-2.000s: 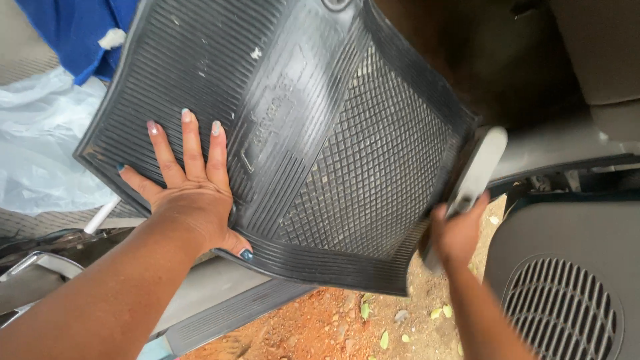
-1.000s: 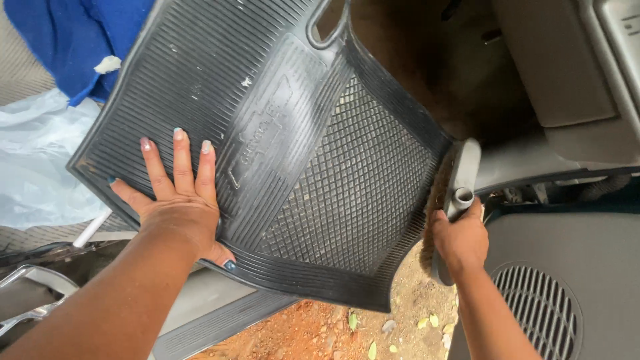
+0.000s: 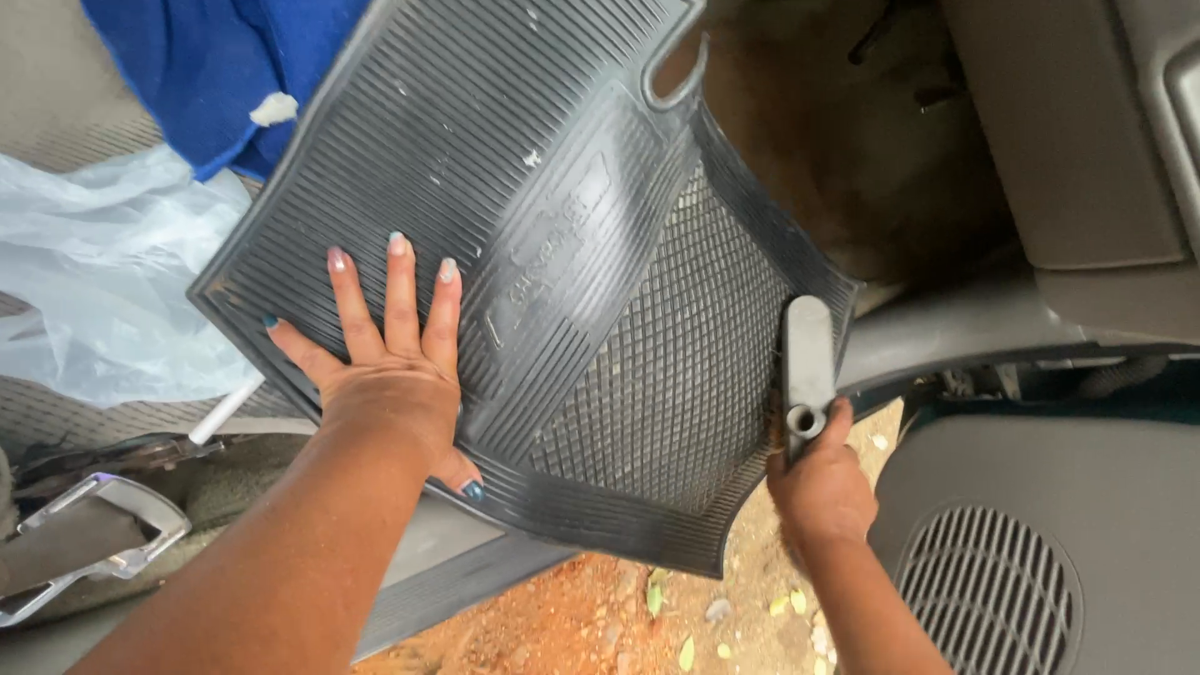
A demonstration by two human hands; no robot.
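Observation:
A black rubber car floor mat (image 3: pixel 694 337), ribbed on one part and with a diamond grid on the other, is held tilted across the doorway. My left hand (image 3: pixel 394 375) lies flat on its ribbed part, fingers spread, the thumb near the lower edge. In my right hand (image 3: pixel 825 487) is a grey plastic brush (image 3: pixel 808 352) with a round socket. The brush stands on edge against the grid near the mat's right rim; its bristles are mostly hidden. A few white specks dot the ribs, and a cut-out shows at the mat's top.
Left of the mat are a translucent plastic bag (image 3: pixel 112 281) and a blue cloth (image 3: pixel 225 75) on the seat. A metal-framed part (image 3: pixel 103 544) is at lower left. The door panel with its speaker grille (image 3: pixel 989 591) stands at right, the door sill (image 3: pixel 459 581) below, then reddish ground with leaves.
The brush has moved from beyond the mat's right edge onto the grid beside that edge. My left hand keeps its place on the ribs.

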